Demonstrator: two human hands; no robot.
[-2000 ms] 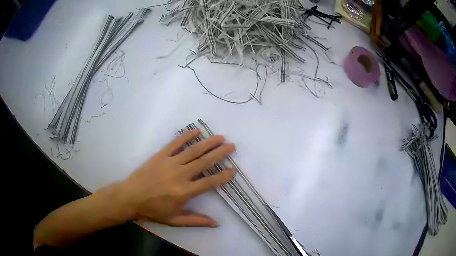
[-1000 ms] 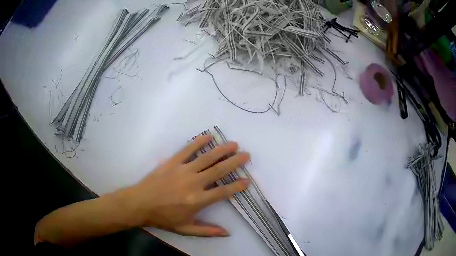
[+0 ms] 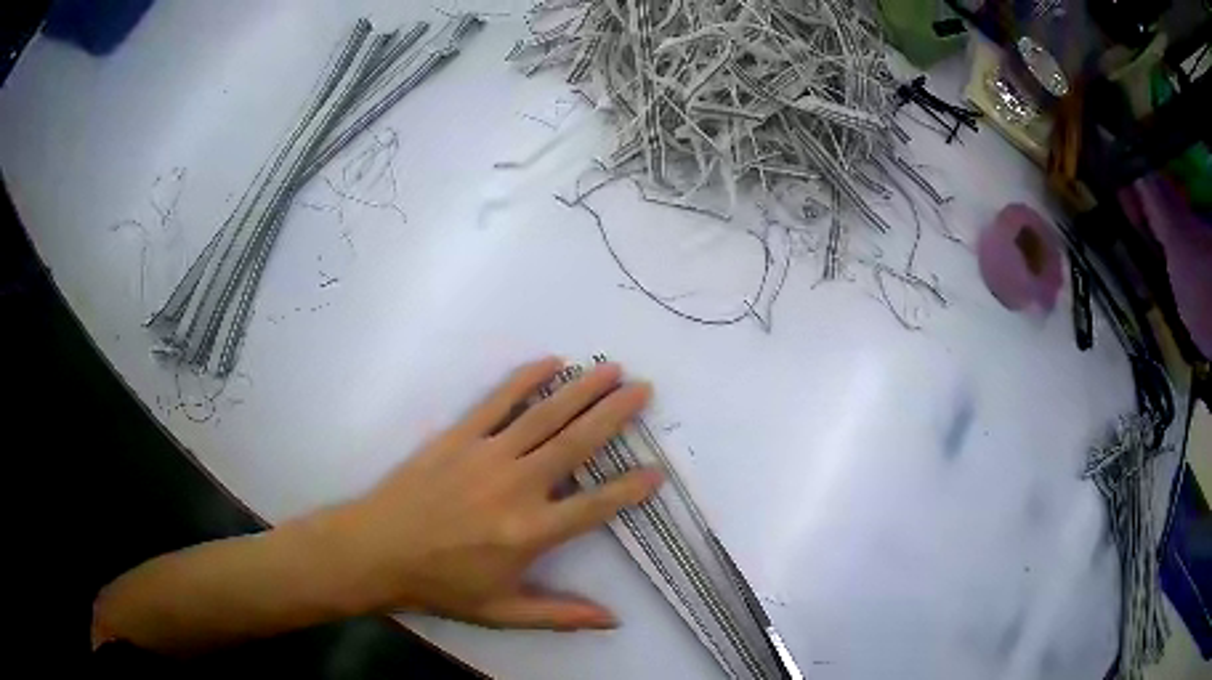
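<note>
My left hand (image 3: 472, 511) lies flat, palm down and fingers spread, pressing several narrow grey-white fabric strips (image 3: 671, 551) against the table. Short strip ends poke out beyond the fingertips, and the strips run down right to the picture's bottom edge. A silver blade (image 3: 784, 651), apparently of shears, shows beside their right side; its handles are out of the picture. My right hand is not in view.
The white table (image 3: 851, 492) has a curved edge. A crossed strip bundle (image 3: 273, 193) lies upper left, a tangled offcut heap (image 3: 731, 100) at top. A pink-mauve ring (image 3: 1021, 259), dark tools and another bundle (image 3: 1136, 558) lie right. Loose threads lie around.
The view has shifted, so the bundles, heap and ring appear farther right and lower. My left hand stays on the strips, with less of their far ends showing past the fingers.
</note>
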